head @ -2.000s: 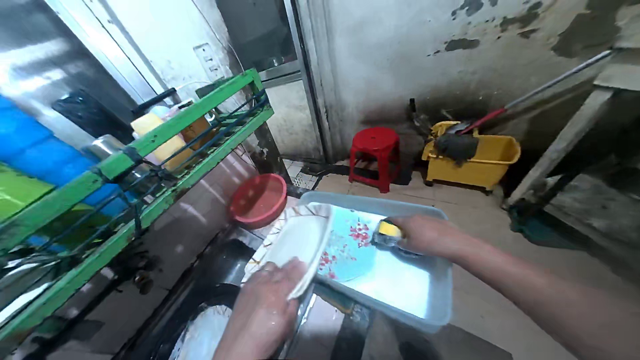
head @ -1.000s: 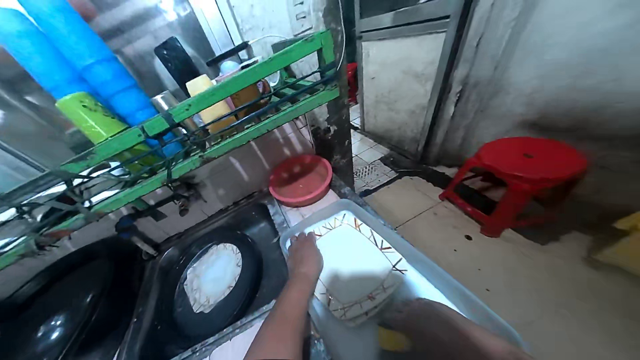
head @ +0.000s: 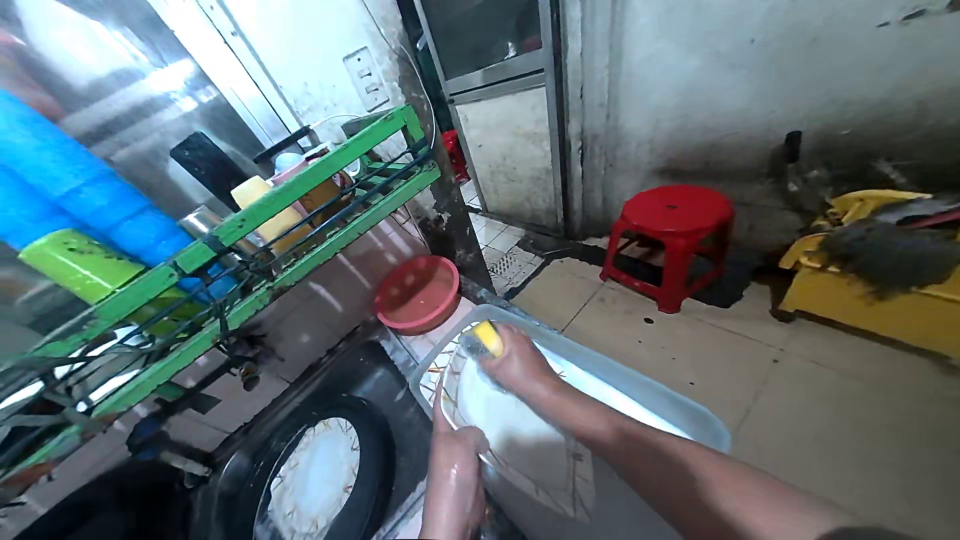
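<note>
My left hand [head: 459, 457] grips the near left rim of a white plate [head: 517, 442] with a brown line pattern, tilted over a translucent plastic tub [head: 637, 390]. In my right hand [head: 525, 364] is a yellow sponge [head: 488, 339] with a grey scouring side, held at the plate's far edge. Another patterned rim shows under this plate, inside the tub. Whitish liquid or foam is partly visible in the tub. To the left, a similar plate [head: 316, 476] lies in a round black basin [head: 375, 457] in the dark sink.
A red plastic bowl [head: 418, 296] stands behind the tub. The green metal rack [head: 300, 195] at the left holds blue and green cups above a tap [head: 247, 373]. A red stool [head: 671, 225] and a yellow mop bucket [head: 870, 300] stand on the tiled floor.
Two seconds ago a plate with a red floral pattern showed in the tub, under the sponge. Now my right hand holds the sponge against a brown-patterned plate, which my left hand has gripped and tilted.
</note>
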